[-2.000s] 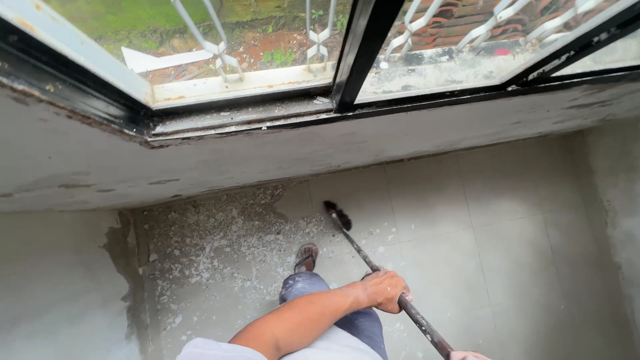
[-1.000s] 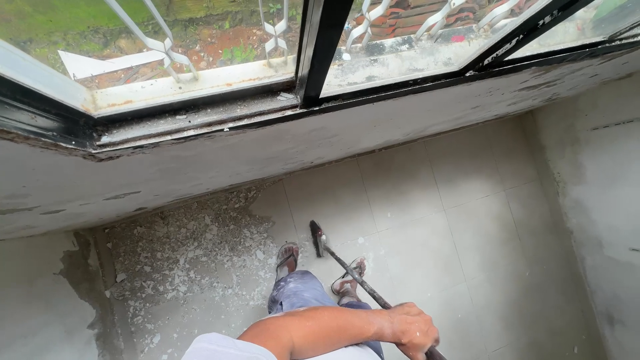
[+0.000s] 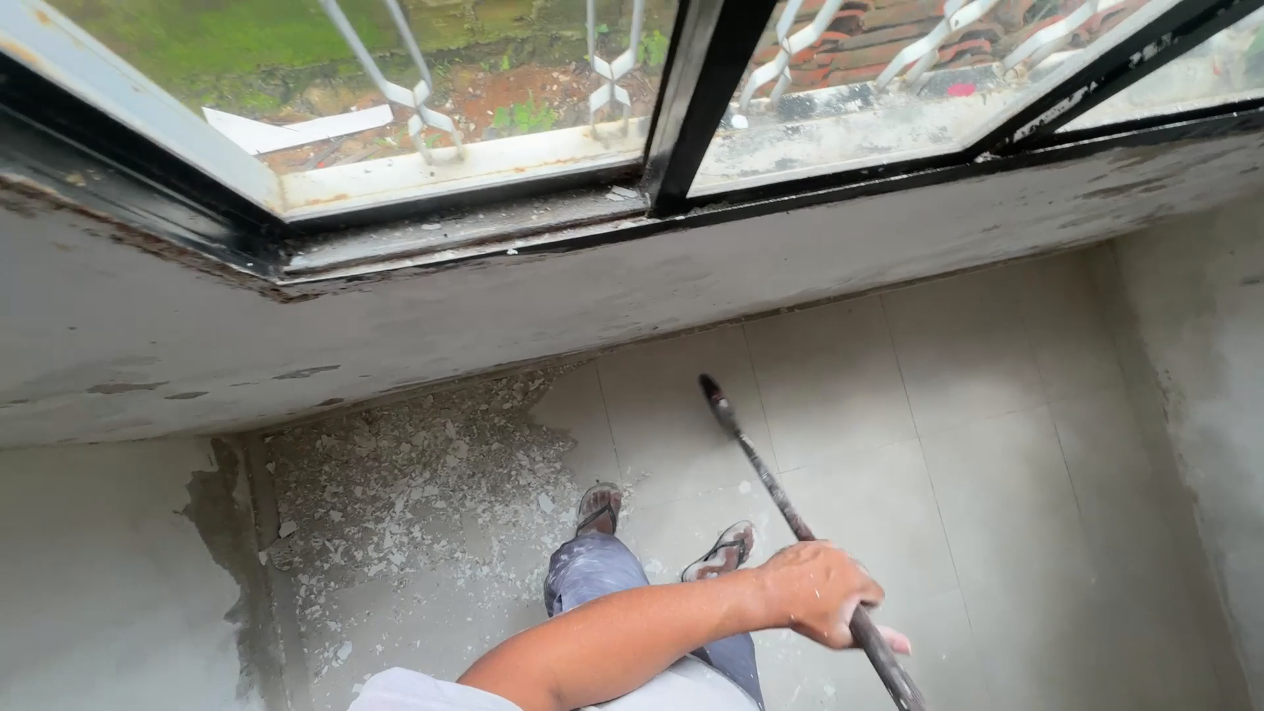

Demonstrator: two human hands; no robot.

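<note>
My left hand (image 3: 825, 594) is closed around the dark, paint-spotted handle of a broom (image 3: 773, 486), and a pale fingertip shows just past the handle. The handle slants from the lower right up to a narrow dark head (image 3: 713, 393), which is blurred and over the bare tiles right of the debris. My right hand is not in view; the handle's lower end runs out of the frame. White and grey flakes, like chipped paint or plaster (image 3: 425, 474), lie thickly on the floor left of my feet.
My sandalled feet (image 3: 598, 509) stand on pale floor tiles (image 3: 849, 513). A stained wall (image 3: 513, 306) runs beneath a black-framed window (image 3: 681, 109) with white bars outside. Side walls stand at the left (image 3: 99, 553) and right (image 3: 1205, 326). More flakes lie on the sill (image 3: 464, 229).
The broom head, beside my feet one second ago, is now farther from them, nearer the window wall. Two seconds ago part of another hand showed on the lower handle; it no longer shows.
</note>
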